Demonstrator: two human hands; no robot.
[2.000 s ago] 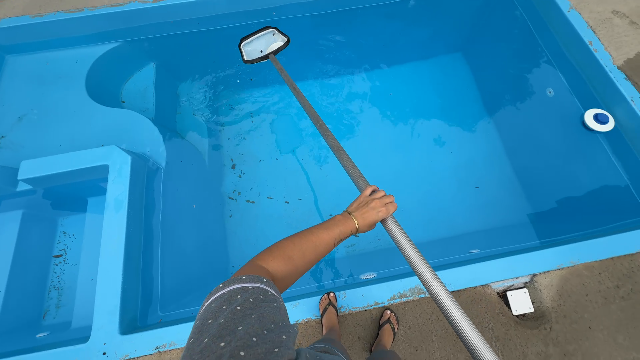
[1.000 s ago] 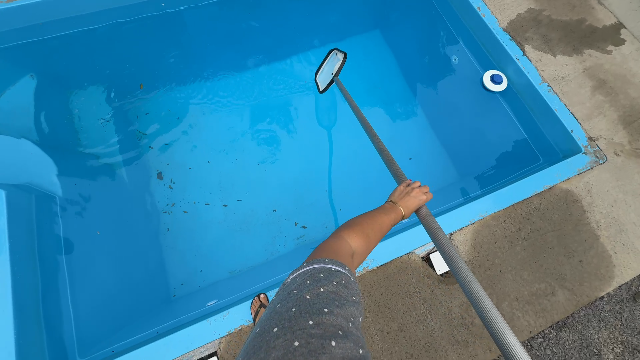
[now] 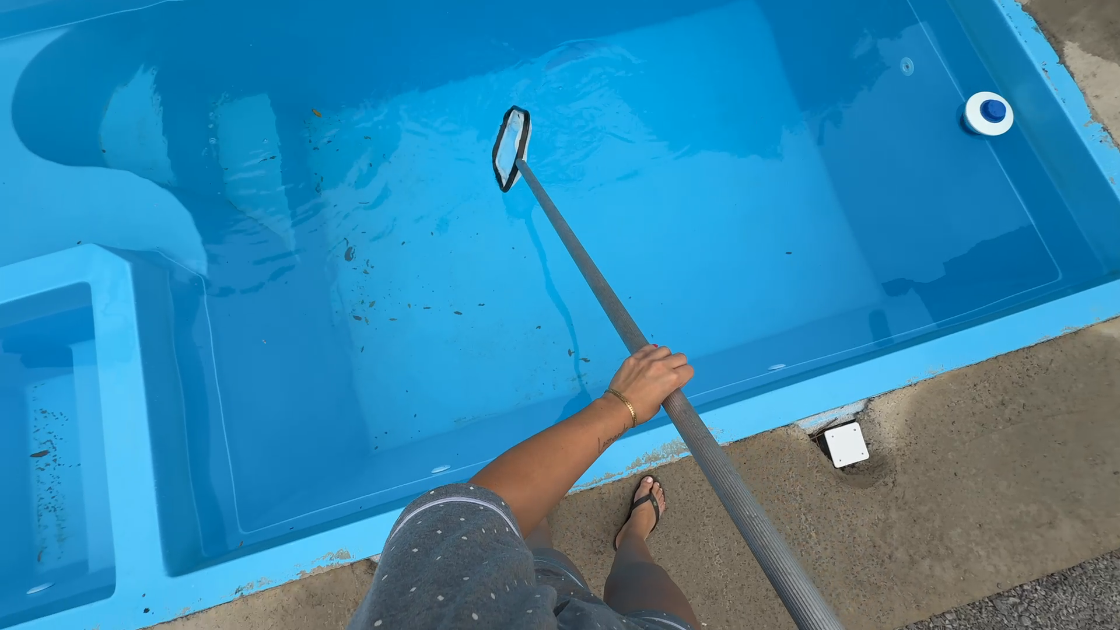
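My left hand (image 3: pixel 651 381) grips the ribbed grey pole (image 3: pixel 735 490) of a pool skimmer, knuckles up, with a gold bracelet on the wrist. From the lower right the pole slants up past the hand and out over the swimming pool (image 3: pixel 717 219). At its far end is the skimmer head (image 3: pixel 511 149), a pale net in a dark frame, turned so its long side runs nearly up and down in the view. Whether it touches the water is unclear. Dark debris (image 3: pixel 350 254) is scattered through the pool, left of the head. My right hand is out of view.
A white and blue floating dispenser (image 3: pixel 989 114) sits near the pool's right side. Along the near side runs the blue pool edge (image 3: pixel 927 363), beside concrete paving with a square white cover (image 3: pixel 846 444). My sandalled foot (image 3: pixel 645 507) is close to that edge. Steps lie at left.
The skimmer head swung right across the pool, then partway back left, and its net is now turned more on edge than two seconds ago. My left hand has kept hold of the pole.
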